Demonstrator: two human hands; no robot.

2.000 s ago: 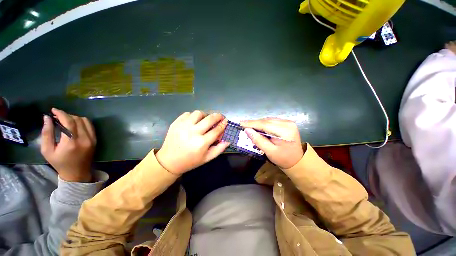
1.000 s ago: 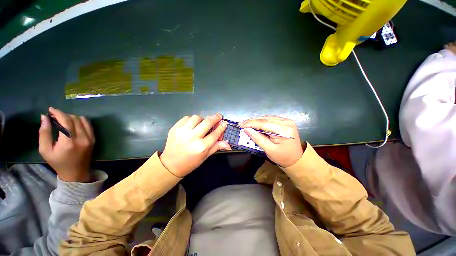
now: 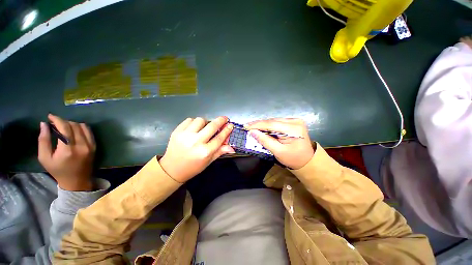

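Note:
An open phone unit (image 3: 239, 140) is held at the bench's near edge, with a dark grid area in its middle and a white area with dark dots toward the right. My left hand (image 3: 192, 147) grips its left end, where a little red shows by the fingers. My right hand (image 3: 288, 142) holds tweezers (image 3: 282, 134) over the unit's right part. The tweezer tips are too small to make out. A clear tape sheet (image 3: 135, 80) with two gold-brown blocks lies on the bench beyond my left hand.
A yellow fan (image 3: 357, 31) stands at the upper right, its white cord (image 3: 384, 88) curving to the bench edge. Another unit (image 3: 401, 28) lies behind it. At left, another person's hand (image 3: 70, 155) holds a dark pen-like tool. A person in a pale sleeve (image 3: 450, 98) sits at right.
Both hands stay on the unit with only small finger shifts. The view has shifted slightly. The unit at the far left, seen two seconds ago, is no longer visible.

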